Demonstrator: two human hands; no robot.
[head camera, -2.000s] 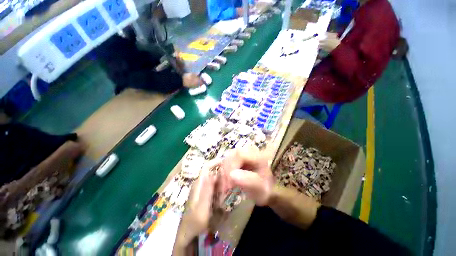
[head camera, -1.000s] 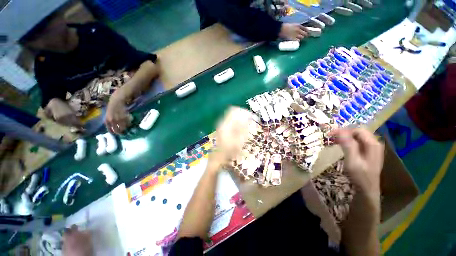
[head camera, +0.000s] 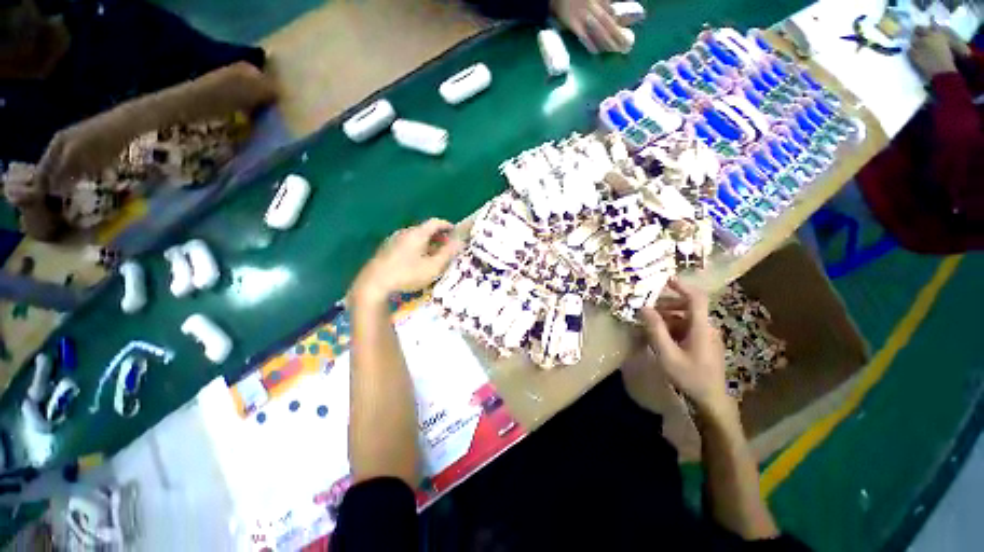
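A heap of cream-pink inner parts with dark patches (head camera: 561, 243) lies on the brown cardboard mat (head camera: 529, 394). My left hand (head camera: 408, 259) is at the heap's left edge, fingers curled; whether it holds a part I cannot tell. My right hand (head camera: 691, 340) is at the heap's lower right edge, fingers bent together; its fingertips are too blurred to show whether they grip a part. Blue-faced subassemblies (head camera: 745, 178) lie in rows beyond the heap, to the right.
The green conveyor belt (head camera: 324, 259) carries white housings (head camera: 288, 202). A printed sheet (head camera: 432, 377) with small dark pads lies left. An open carton (head camera: 804, 323) of parts stands right. Another person's hand (head camera: 593, 24) is over the belt; a red sleeve (head camera: 933, 162) shows at right.
The view has shifted. My left hand has moved from over the heap to its left edge. My right hand has come down to the heap's lower right edge. Another housing shows on the belt.
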